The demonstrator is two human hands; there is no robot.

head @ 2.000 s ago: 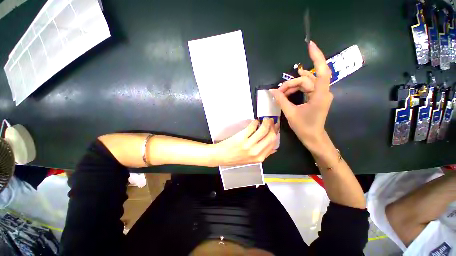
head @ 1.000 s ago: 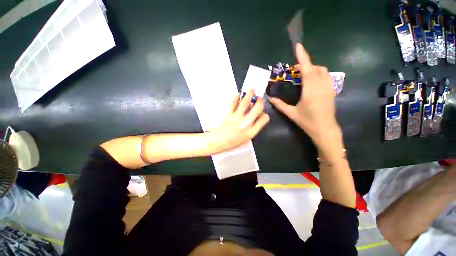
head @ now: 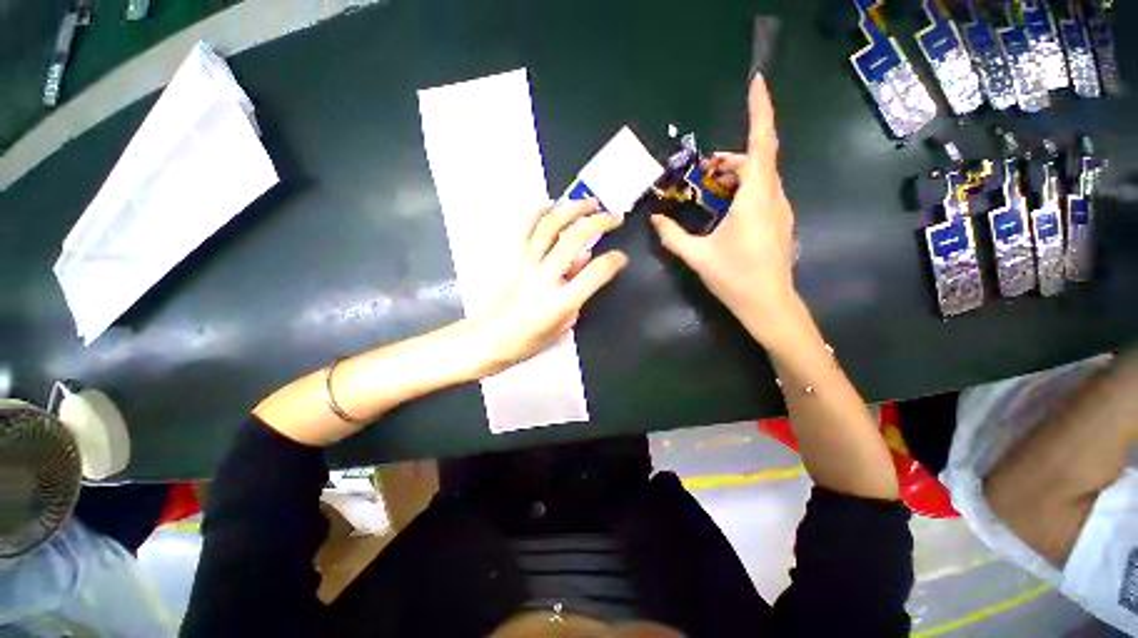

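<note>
My left hand (head: 549, 280) holds a circuit board by its blue part; a pale rectangular piece (head: 622, 172) covers the board's upper end. The hand lies over a long white sheet strip (head: 474, 168) on the bench. My right hand (head: 751, 243) is just right of it, with curled fingers on a second circuit board (head: 709, 187) with blue and orange-gold parts. Its silvery end is mostly hidden behind the hand. The right thumb is apart. A thin grey film (head: 765, 45) stands on the raised index fingertip.
Rows of blue and silver boards (head: 956, 262) lie at the right. A white sheet stack (head: 175, 187) is at the left, with a fan (head: 35, 480) below it. A pale rail (head: 187, 85) crosses the upper left. Another person's arm (head: 1061, 474) is at the lower right.
The view has shifted. The left hand and its board have moved left and tilted, and the pale piece now slants. The second board has turned, with its silvery end swinging down behind the right hand.
</note>
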